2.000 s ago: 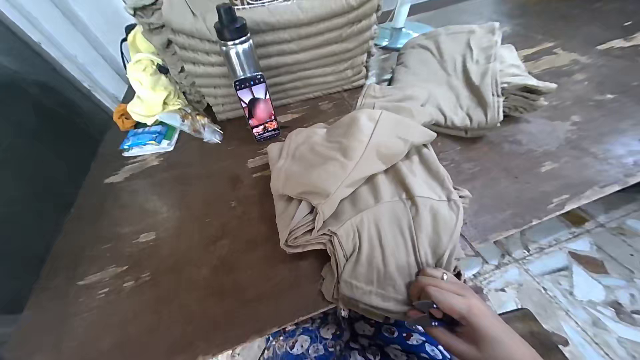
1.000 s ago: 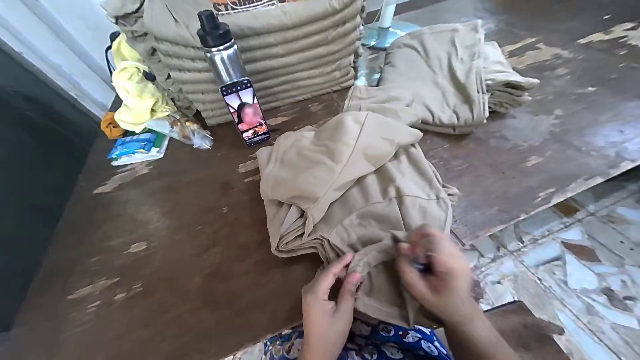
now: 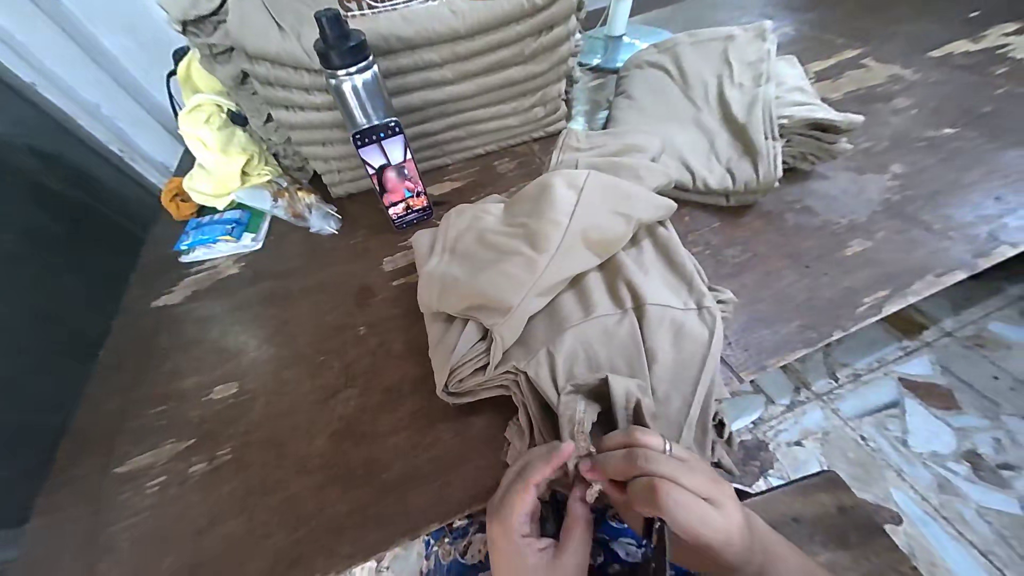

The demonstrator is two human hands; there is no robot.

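Note:
A pile of tan fabric garments [image 3: 560, 296] lies at the table's near edge. My left hand [image 3: 540, 508] pinches the seam edge of the top garment between thumb and fingers. Close beside it, my right hand [image 3: 664, 484], with a ring on one finger, grips the same seam; the fingertips of both hands nearly meet there. Part of a dark object shows under my right hand, too hidden to name. The seam is turned up, showing its stitched inner side.
Behind the pile, a smartphone [image 3: 394, 174] leans on a steel bottle [image 3: 356, 88] before a tall stack of folded tan fabric [image 3: 480, 80]. More folded garments [image 3: 696, 112] lie back right. A yellow cloth [image 3: 220, 148] and a blue packet [image 3: 212, 230] are at left. The wooden table [image 3: 240, 384] has worn patches.
Two seconds ago only my right hand showed, at the garment's near right corner. My left hand has come in, and both hands have since come together at the seam near the table's edge.

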